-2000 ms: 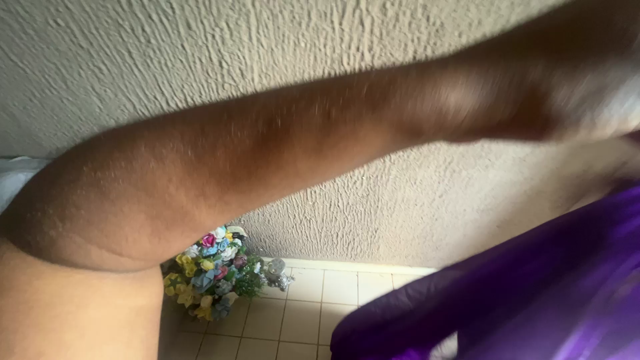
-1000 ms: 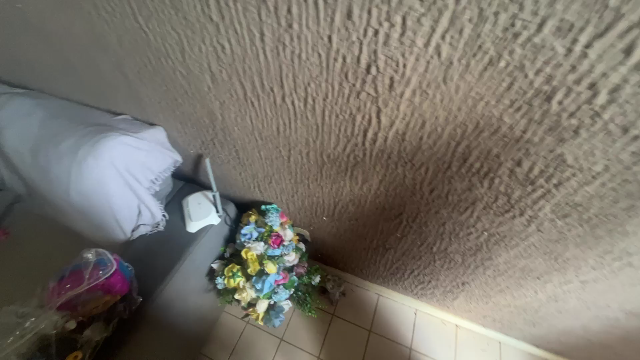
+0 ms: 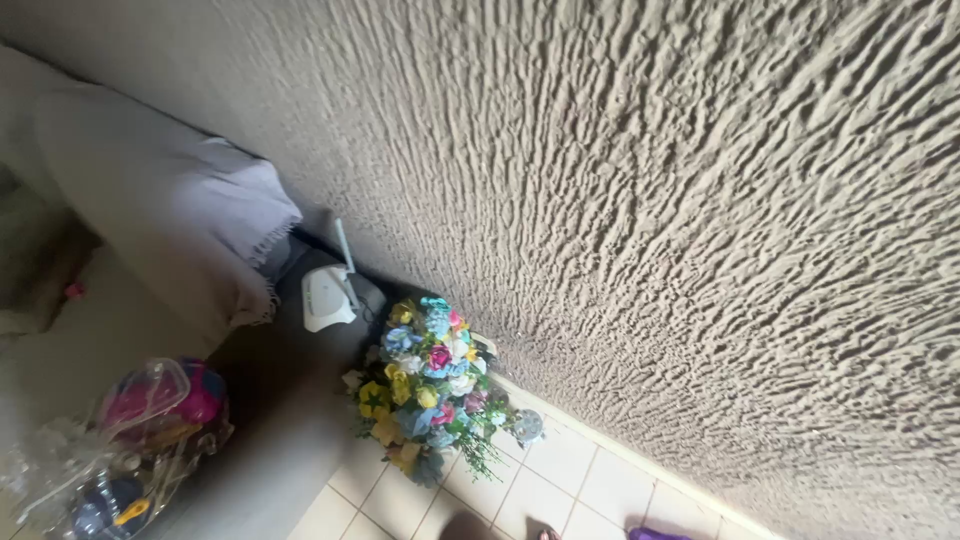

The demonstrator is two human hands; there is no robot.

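Neither my left hand nor my right hand can be made out. A faint, blurred, see-through dark shape crosses the sofa at the lower left; what it is I cannot tell. A bunch of colourful artificial flowers (image 3: 431,390) stands on the floor in the corner. Beside it, a white router (image 3: 328,296) with upright antennas rests on the dark end of the sofa. A clear plastic bag (image 3: 161,409) with pink and blue items inside lies on the seat. Part of a purple cloth (image 3: 656,534) shows at the bottom edge.
A rough textured wall (image 3: 637,225) fills the right side. A pale fringed throw (image 3: 247,202) covers the sofa back. Light floor tiles (image 3: 555,487) run along the skirting, with part of a foot (image 3: 549,534) at the bottom edge.
The arm that crossed the view two seconds ago is gone from it. The large purple cloth at the right then is out of view but for a small part at the bottom. The view has shifted.
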